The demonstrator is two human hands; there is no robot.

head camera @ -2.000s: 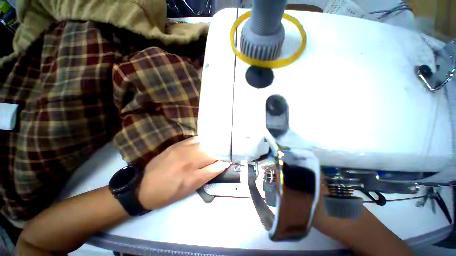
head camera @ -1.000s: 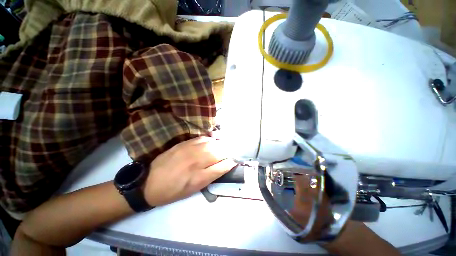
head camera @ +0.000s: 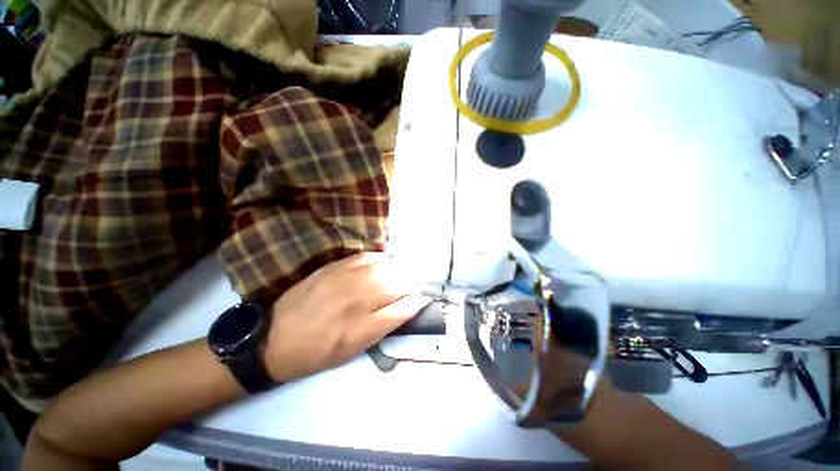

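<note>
The plaid lining [head camera: 120, 184] of the jacket lies left of the machine head, with its tan shell [head camera: 212, 28] at the back. A plaid sleeve part [head camera: 304, 184] runs to the head's left side. My left hand [head camera: 336, 317], with a black watch, lies flat at the sleeve's near edge; its fingertips reach under the head and what they touch is hidden. My right hand [head camera: 516, 363] is mostly hidden behind the chrome guard [head camera: 553, 368]; its forearm comes from the lower right. The needle area is hidden.
The white machine head [head camera: 663, 184] fills the right, with a grey ribbed post [head camera: 507, 83] and yellow ring on top. Black snips [head camera: 810, 386] and small metal tools lie at far right. Papers [head camera: 635, 28] lie behind the head. The table's front edge [head camera: 368, 457] curves along the bottom.
The view shifted right and then partly back, so the head's place in the picture changed. My left hand stays on the sleeve's near edge. Behind the guard, my right hand shows less than one second ago.
</note>
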